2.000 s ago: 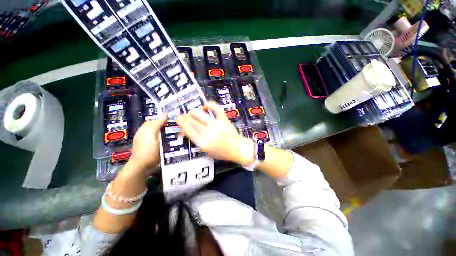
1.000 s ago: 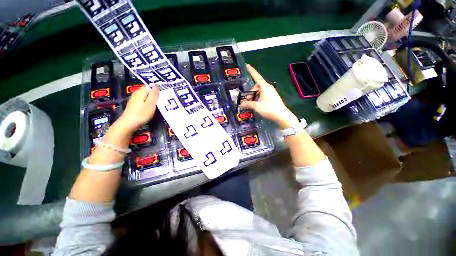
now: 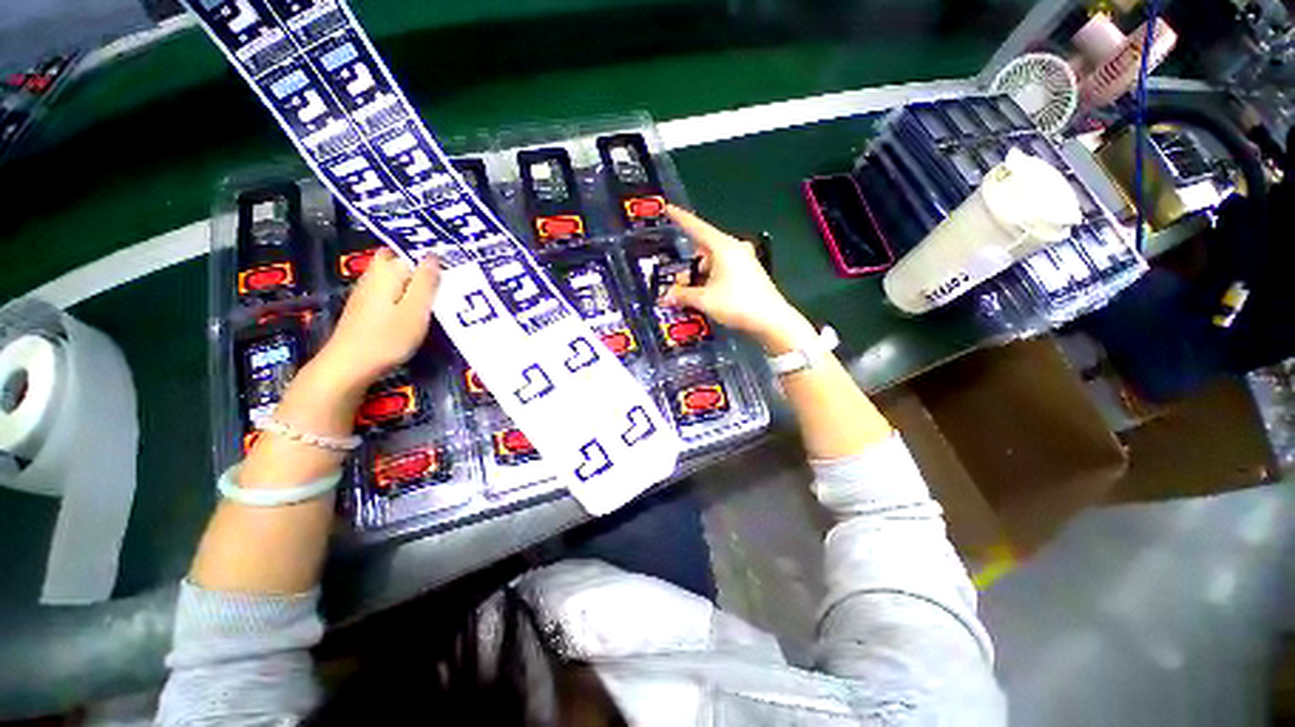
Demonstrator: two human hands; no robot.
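My left hand pinches the left edge of a long black label strip, which hangs over the trays. The strip's lower end is bare white liner with black L-shaped outlines. My right hand is at the upper right part of the clear tray, its fingertips holding a small dark label over a black-and-red device. Whether the label touches the device is hard to tell. More black-and-red devices lie in the tray pockets, some covered by the strip.
A white label roll with a loose tail is at the left. A pink-edged phone, a cream cup leaning on dark stacked trays and a small fan are at the right. A cardboard box is below the bench.
My hands have parted since the earliest frame. The right hand has moved to a device at the right with a small label, and more bare liner shows at the strip's lower end.
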